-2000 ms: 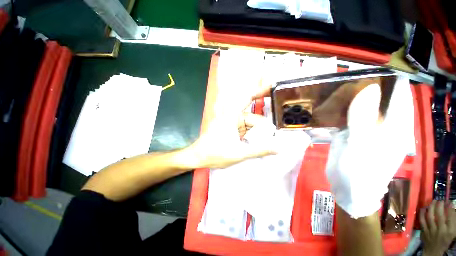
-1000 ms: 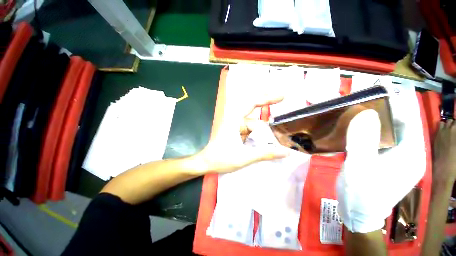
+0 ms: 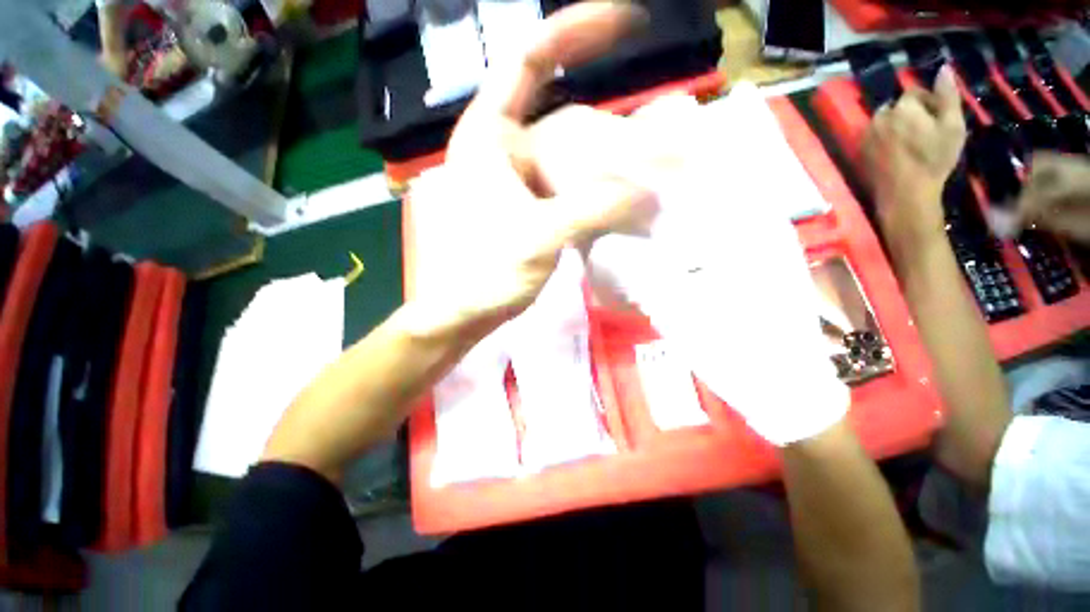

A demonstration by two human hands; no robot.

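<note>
My bare left hand (image 3: pixel 484 221) and my white-gloved right hand (image 3: pixel 759 317) meet over the upper part of a red tray (image 3: pixel 562 490). Between them is a white sleeve (image 3: pixel 628 150), held by both hands; glare and blur hide its outline and the exact grip. No bare phone shows between the hands. Filled-looking white sleeves (image 3: pixel 556 389) lie in the tray's left pockets. A white label (image 3: pixel 672 389) lies in a middle pocket. A copper-gold phone (image 3: pixel 851 313) with dark lenses lies in a right pocket, beyond my right wrist.
A fanned pile of white sleeves (image 3: pixel 269 359) lies left of the tray, beside a yellow strip (image 3: pixel 355 268). Stacked red and black trays (image 3: pixel 149 407) stand far left. A black tray (image 3: pixel 400 90) is behind. Another person's hands (image 3: pixel 914 144) work over a red tray of black keypad phones at right.
The copper-gold phone between my hands no longer shows. My left hand has risen, with fingers stretched upward. My gloved hand has moved close against it. The view has shifted, showing more of the neighbour's tray.
</note>
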